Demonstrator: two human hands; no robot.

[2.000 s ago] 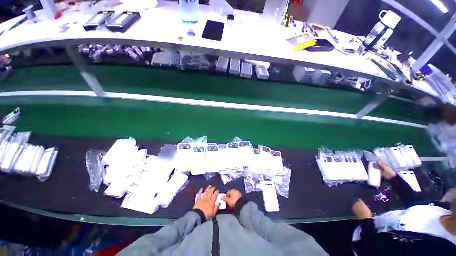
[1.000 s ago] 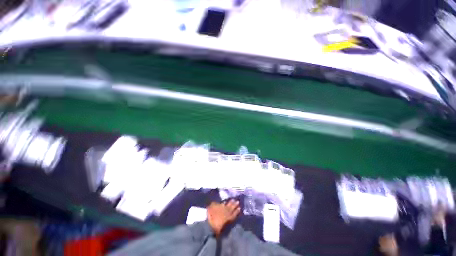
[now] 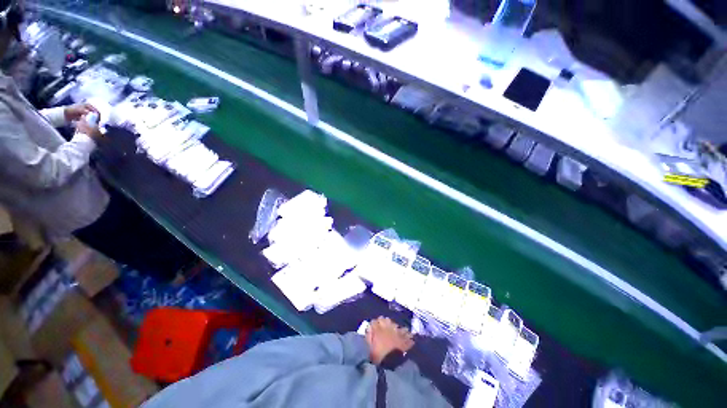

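One of my hands shows, seemingly my left hand (image 3: pixel 389 339), low at the bench's front edge, its fingers bent and pointing right. A small white edge (image 3: pixel 364 327) shows beside it; whether the hand holds it is unclear. My right hand is not visible. Beyond, an overlapping row of open housings (image 3: pixel 430 288) runs right, with slim frames at their far ends and some yellow. Plain white shells (image 3: pixel 319 259) are piled to the left. A white cover (image 3: pixel 481 392) with a dark slot lies at the lower right, beside clear plastic bags (image 3: pixel 458 356).
A green conveyor (image 3: pixel 494 243) runs beyond the dark bench strip (image 3: pixel 239 199). A white raised shelf (image 3: pixel 470 88) stands opposite. A coworker (image 3: pixel 48 159) handles a white part at the upper left. A red stool (image 3: pixel 171 343) and cartons (image 3: pixel 88 263) stand on the floor at left.
The view has swung left, bringing the stool, cartons and left coworker in. Two hands showed at first together on a white part; now one shows. The coworker on the right has left view.
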